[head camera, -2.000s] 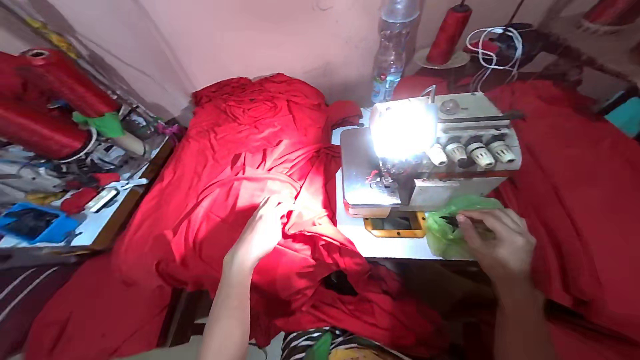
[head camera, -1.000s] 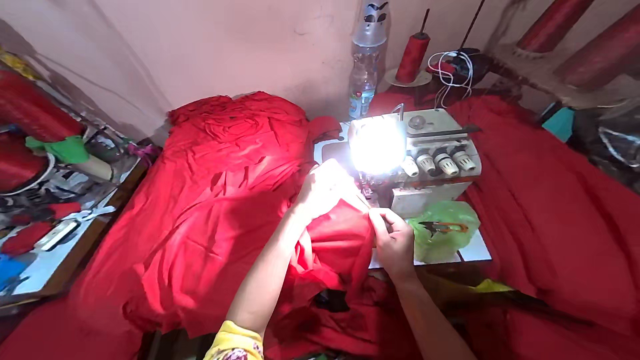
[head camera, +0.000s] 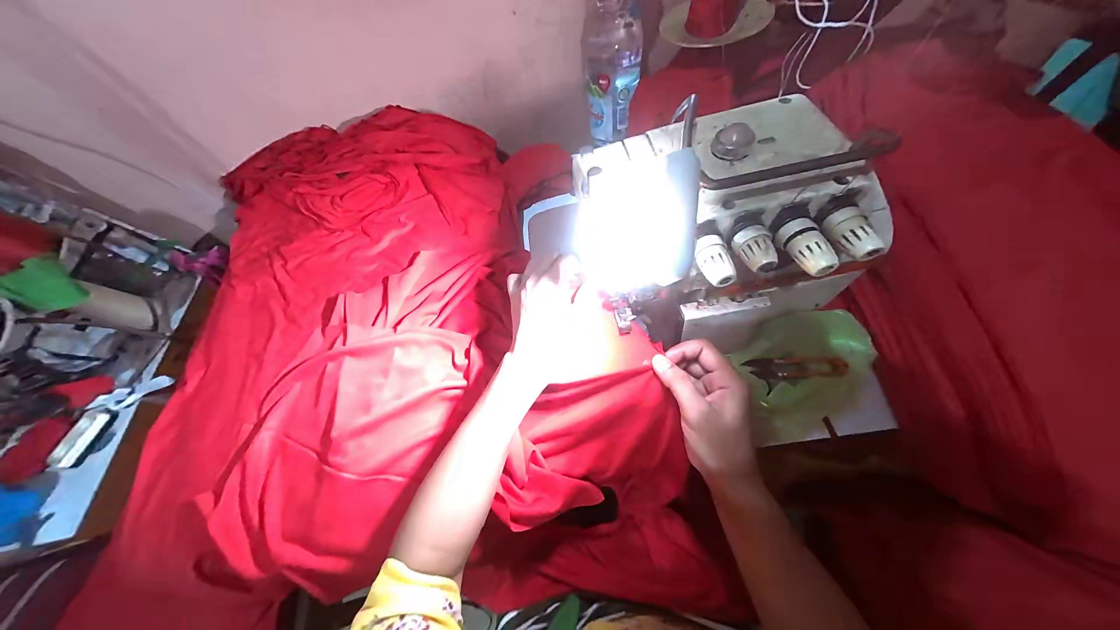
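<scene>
Red fabric (head camera: 604, 429) lies under the needle area of an overlock sewing machine (head camera: 787, 201). My left hand (head camera: 551, 315) rests on the fabric just left of the presser foot (head camera: 624, 315); glare washes out its fingers, so their grip cannot be made out. With thumb and fingertips, my right hand (head camera: 704, 394) pinches the fabric's edge in front of the presser foot. The machine's bright lamp (head camera: 634, 219) hides part of its head. Thread snips (head camera: 801, 367) lie on a green plastic bag (head camera: 840, 337) to the right of my right hand.
A large heap of red fabric (head camera: 376, 201) covers the left side, with more red cloth (head camera: 997, 262) at the right. Behind the machine stand a plastic bottle (head camera: 612, 79) and a red thread cone (head camera: 710, 16). A cluttered side table (head camera: 70, 507) is at far left.
Two seconds ago my right hand was at the green bag with the snips; they now lie on it, and that hand holds the fabric edge. My left hand has moved right, up to the machine.
</scene>
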